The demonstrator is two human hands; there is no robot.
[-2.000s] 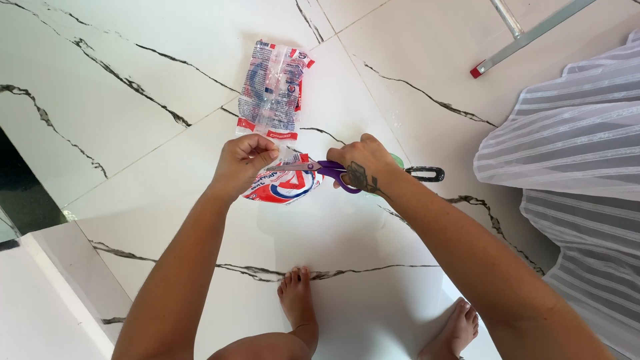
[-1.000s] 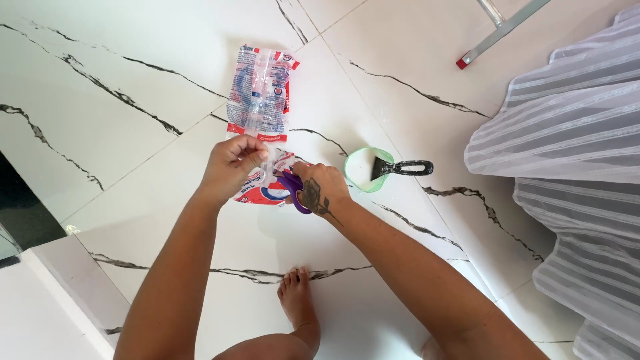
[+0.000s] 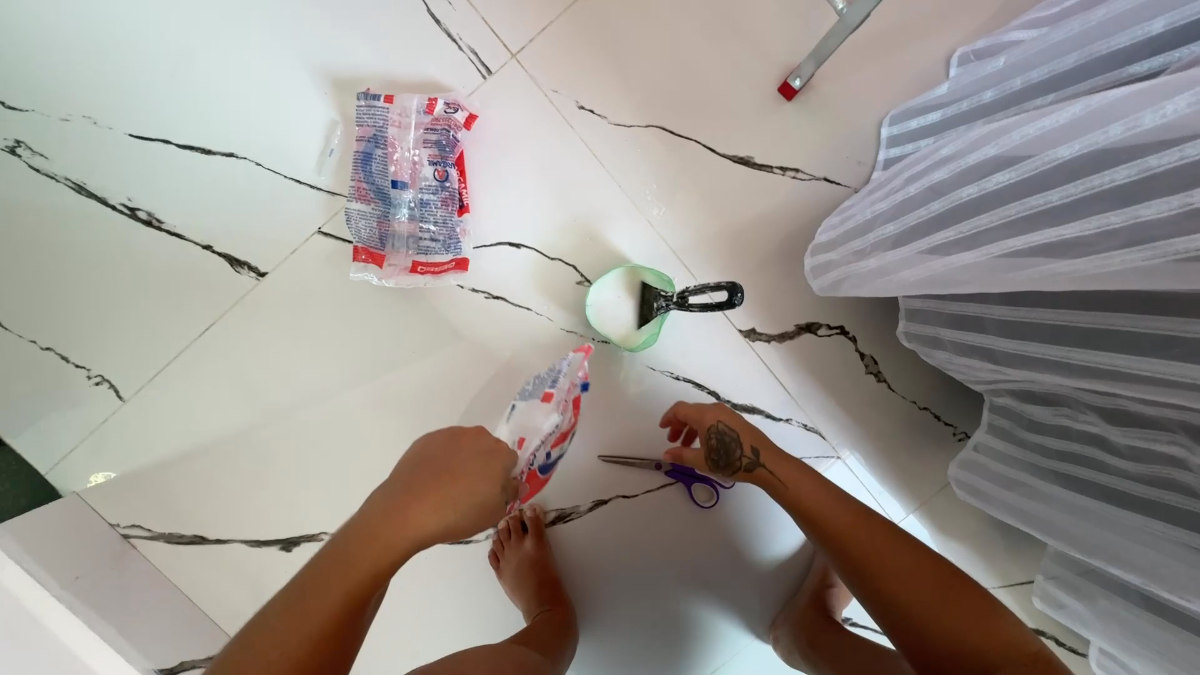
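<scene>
My left hand [image 3: 459,483] grips one end of a red, white and blue printed plastic packet [image 3: 551,422], which stands up at a tilt over the floor. My right hand [image 3: 708,441] is directly over purple-handled scissors [image 3: 696,483], fingers bent and apart; whether it still touches them is hard to tell. The blades point left, toward the packet. Beyond my hands, a light green bowl [image 3: 607,309] holds white material, with a black-handled scraper [image 3: 708,297] resting in it. A second printed plastic packet [image 3: 410,187] lies flat on the floor at the upper left.
Around these things is a white tiled floor [image 3: 309,375] with dark veining. A sheer white curtain [image 3: 984,216] hangs along the right. The red-tipped metal leg [image 3: 825,52] of some furniture stands at the top. My bare feet [image 3: 534,572] are close below the hands.
The scissors, held at the packet by my right hand earlier, are now low on the right beneath that hand. My left hand has moved the packet away from the flat one. The view has shifted.
</scene>
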